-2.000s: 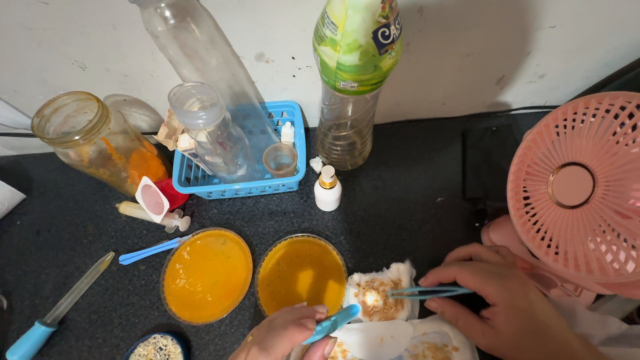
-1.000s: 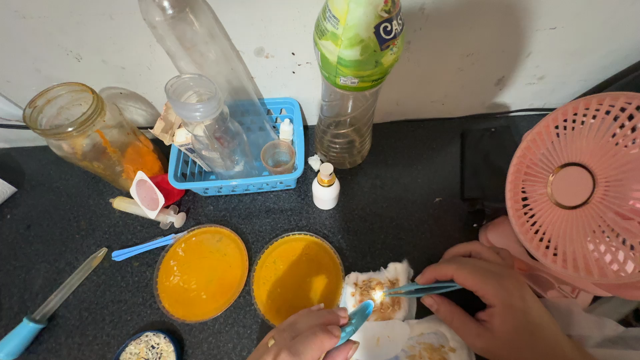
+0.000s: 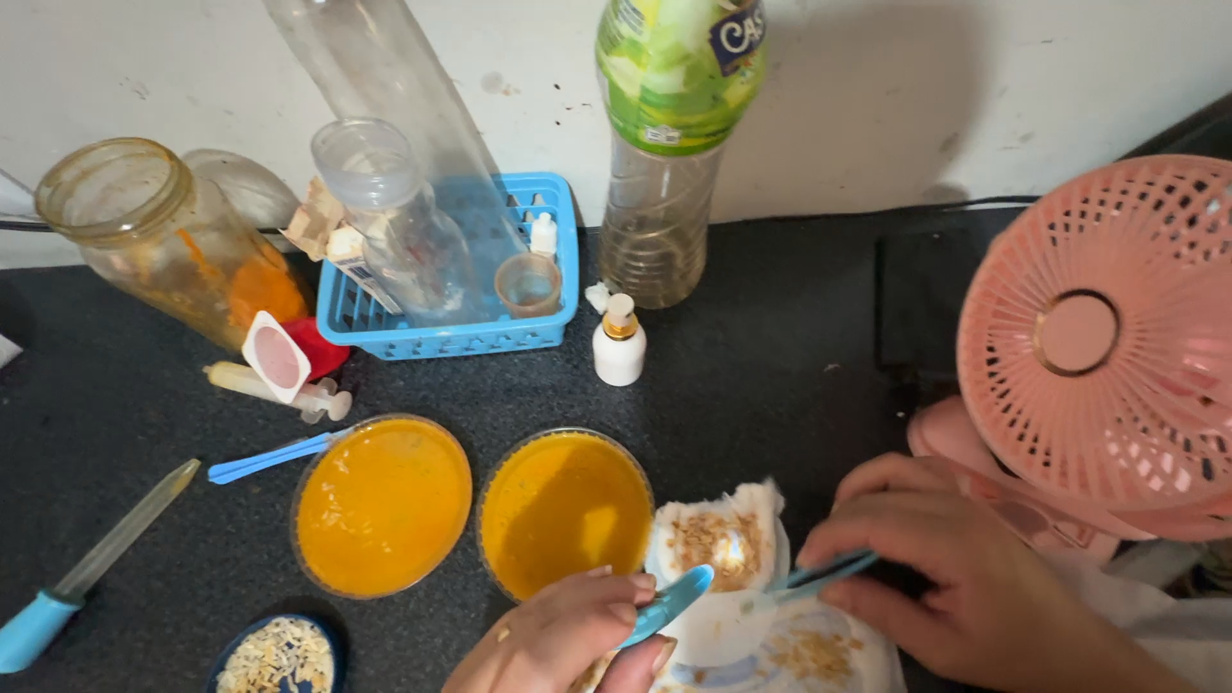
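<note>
My left hand (image 3: pixel 577 635) grips a small light-blue tool (image 3: pixel 671 606), possibly a penlight, whose tip is over the white cotton pad (image 3: pixel 679 512). Tan seed-like bits (image 3: pixel 688 549) and a bright lit spot lie on that pad. In my right hand (image 3: pixel 934 568) are blue tweezers (image 3: pixel 828 574), their tips beside the pad's lower right. Under both hands lies more white padding (image 3: pixel 712 635) with tan bits. Left of the pad is a round dish of orange liquid (image 3: pixel 549 500), partly shaded, and another such dish (image 3: pixel 385 505) stands farther left.
At left lie a dropper (image 3: pixel 125 529), a blue-handled tool (image 3: pixel 274 457), a syringe (image 3: pixel 241 378) and a bowl of pale flakes (image 3: pixel 279 659). Behind stand a glass jar (image 3: pixel 125 231), a blue basket (image 3: pixel 452 342), a white pump bottle (image 3: pixel 619 356) and a plastic bottle (image 3: pixel 659 221). A pink fan (image 3: pixel 1136 423) is at right.
The tweezers in my right hand have moved from over the bits on the small pad to its lower right edge. My left hand still holds the light-blue tool near the pad.
</note>
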